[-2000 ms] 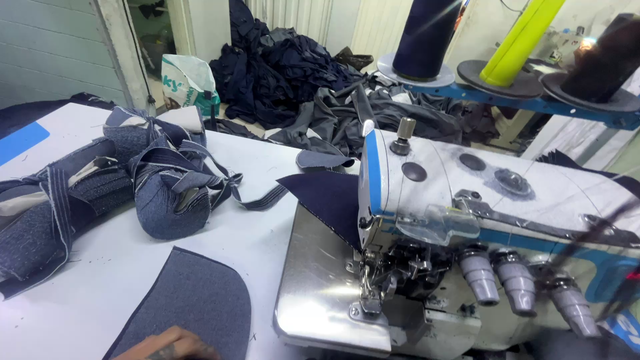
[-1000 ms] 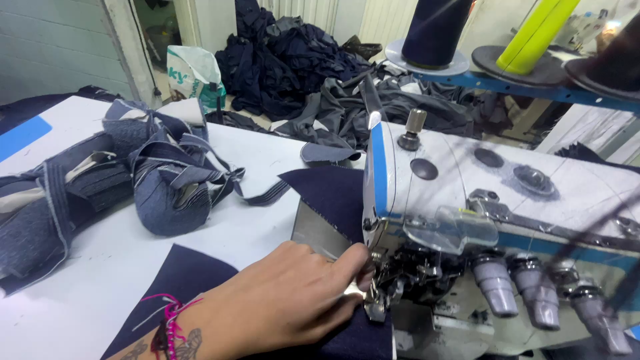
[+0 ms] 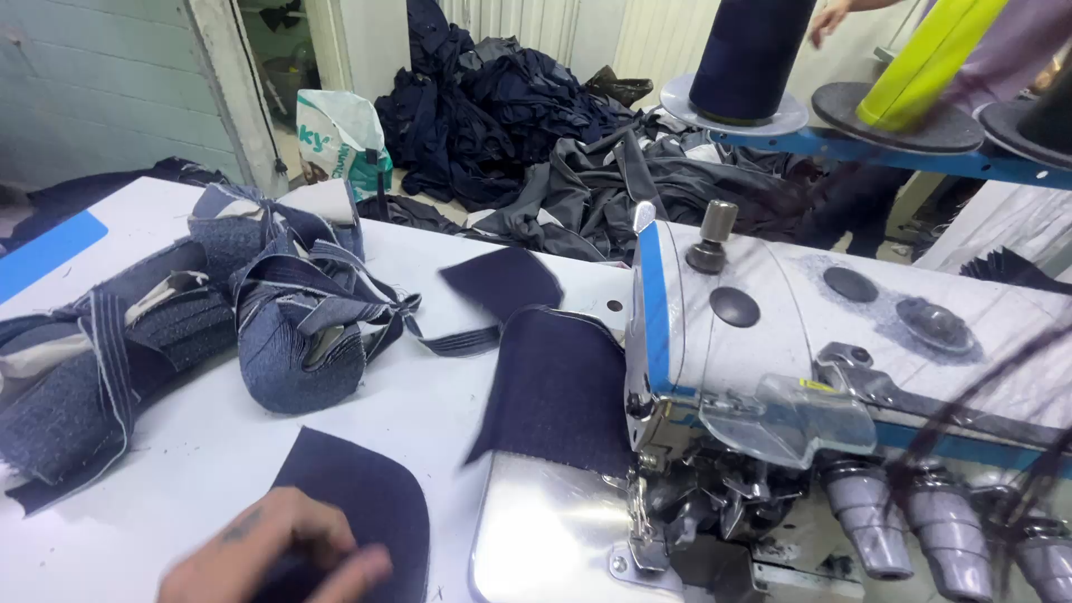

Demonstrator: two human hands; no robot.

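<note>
My left hand point(image 3: 276, 544), blurred, is at the lower left with fingers bent over a curved dark denim piece point(image 3: 385, 494) lying on the white table; whether it pinches the cloth cannot be told. A dark fabric piece point(image 3: 553, 385) lies over the metal plate's back edge, left of the head of a white and blue overlock sewing machine point(image 3: 754, 310). Its near edge reaches the presser foot point(image 3: 645, 536). Another dark piece point(image 3: 502, 280) lies behind it. My right hand is outside the view.
Tied denim bundles point(image 3: 301, 360) lie on the left of the white table point(image 3: 419, 410). Thread cones point(image 3: 754, 59) stand on a blue rack at the upper right. Beyond the table are heaped garments point(image 3: 511, 117) and a plastic bag point(image 3: 339, 138). Another person's hand point(image 3: 829, 21) shows at the top right.
My left hand has moved from the presser foot to the denim piece at the lower left. A dark fabric piece now extends behind the foot, on the left of the machine head.
</note>
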